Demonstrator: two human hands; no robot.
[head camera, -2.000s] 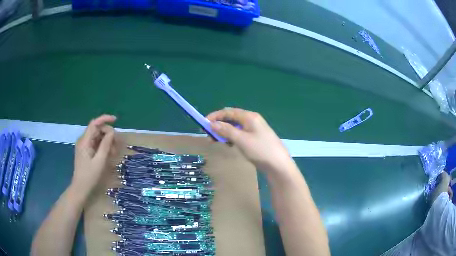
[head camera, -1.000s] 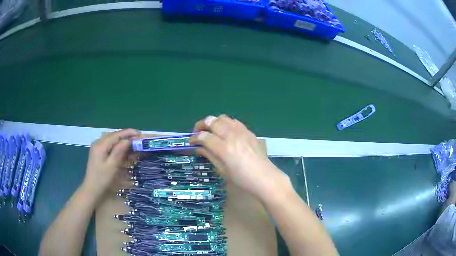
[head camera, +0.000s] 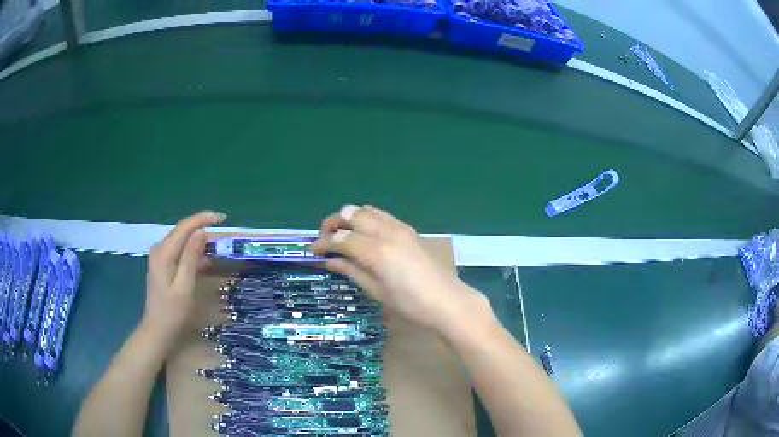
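Observation:
A purple housing (head camera: 266, 249) with a green circuit board inside lies level across the top of the cardboard sheet (head camera: 431, 341), open side up. My right hand (head camera: 384, 256) grips its right end, fingertips over the board. My left hand (head camera: 175, 269) is at its left end, thumb and forefinger around the dark wire end. Whether the left fingers press on it is hard to tell. Below, circuit boards (head camera: 316, 367) with dark lead wires pointing left lie in a stacked row on the cardboard.
Filled purple housings (head camera: 34, 290) stand side by side at left. A lone purple shell (head camera: 582, 193) lies on the green belt (head camera: 256, 154). Blue bins (head camera: 512, 41) of purple parts are at the far side. A plastic bag (head camera: 760, 277) and a person's sleeve (head camera: 756, 393) are at right.
The housing was first raised and slanted in my right hand; it is now lowered level over the cardboard, between both hands. The lone shell has shifted slightly left on the belt since a second ago.

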